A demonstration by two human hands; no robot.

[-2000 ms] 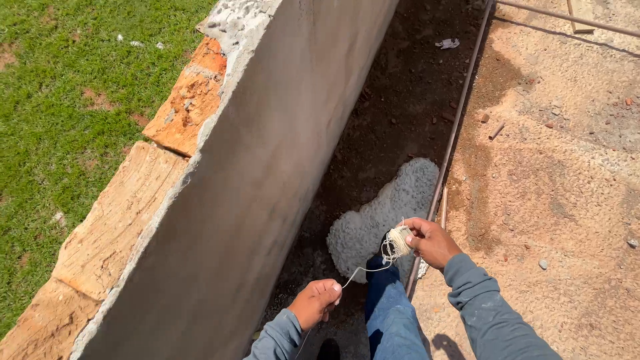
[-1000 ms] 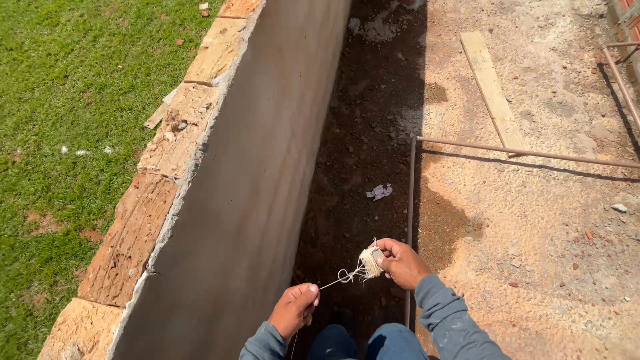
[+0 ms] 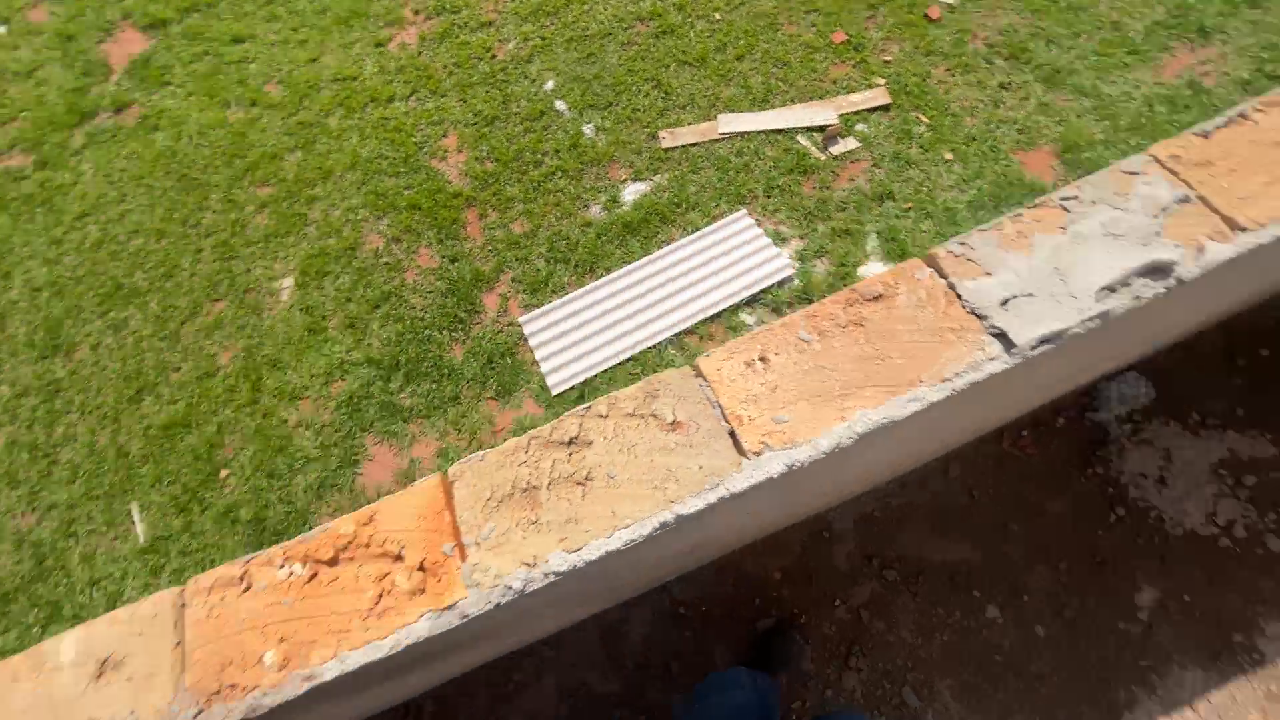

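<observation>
Neither of my hands shows in the head view, and the cord is out of sight too. A low wall topped with orange and tan bricks [image 3: 600, 470] runs diagonally from lower left to upper right. Grey mortar [image 3: 1075, 260] lies over one brick at the right, and a rough plaster edge follows the near side of the top. At the bottom, part of a blue trouser leg [image 3: 735, 695] and a dark shoe [image 3: 778, 648] show in the wall's shadow.
Beyond the wall, a corrugated sheet [image 3: 658, 300] lies on the grass [image 3: 250, 300]. Farther back are wood strips [image 3: 775, 117] and small broken pieces. On the near side is dark, shaded soil [image 3: 980, 540] with scattered rubble.
The view has swung far toward the wall and grass. Both hands, which held a bundle of pale cord and its loose strand in the earlier frames, are out of view.
</observation>
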